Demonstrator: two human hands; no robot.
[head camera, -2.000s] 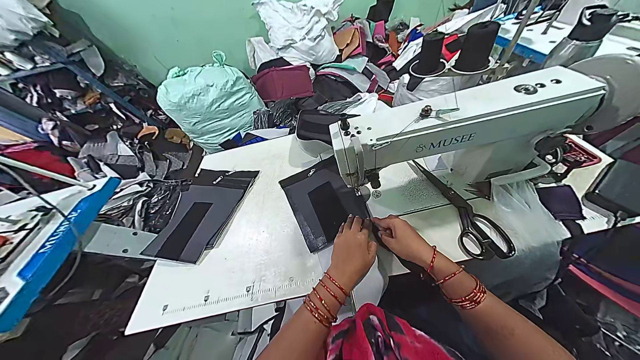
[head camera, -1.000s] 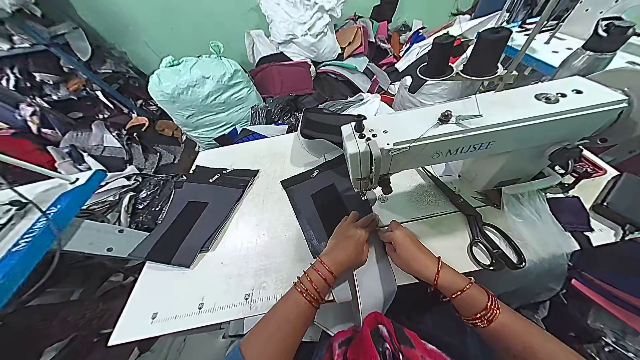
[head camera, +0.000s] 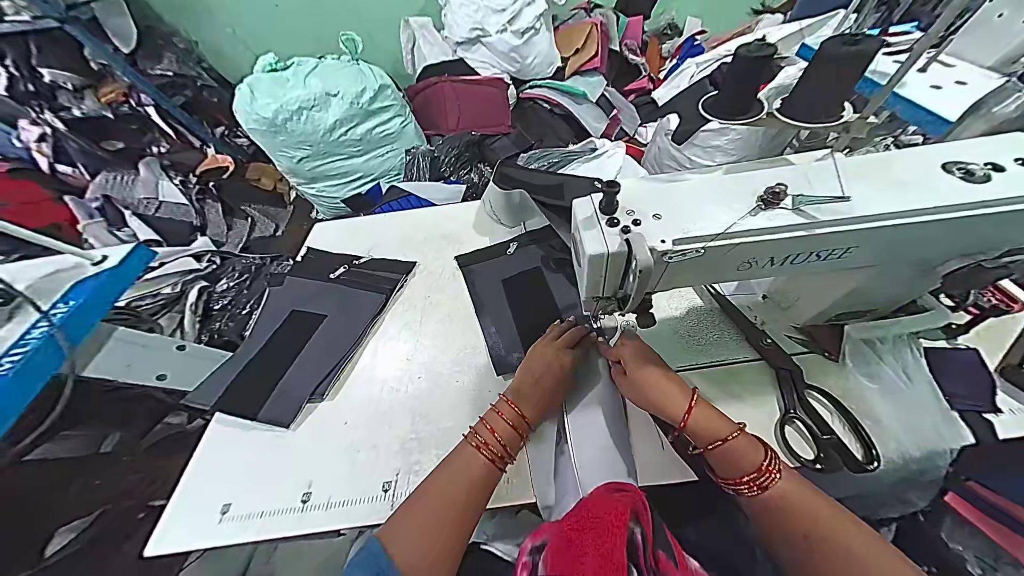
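Observation:
Under the head of a white sewing machine lies a dark fabric panel with a black strip and a zipper pull. My left hand presses on the panel's lower right corner, just left of the needle area. Beside it my right hand pinches cloth at the panel's edge with thumb and finger. A grey-white fabric piece hangs from between my hands over the table edge toward me. The needle tip is hard to make out.
A stack of similar dark panels lies at the left of the white table. Large black scissors rest right of my hands. Behind are a pale green sack, fabric scraps and black thread cones.
The grey-white fabric hanging between my hands shows since the earliest frame, where dark cloth was at my right hand. Both hands stay near the needle area.

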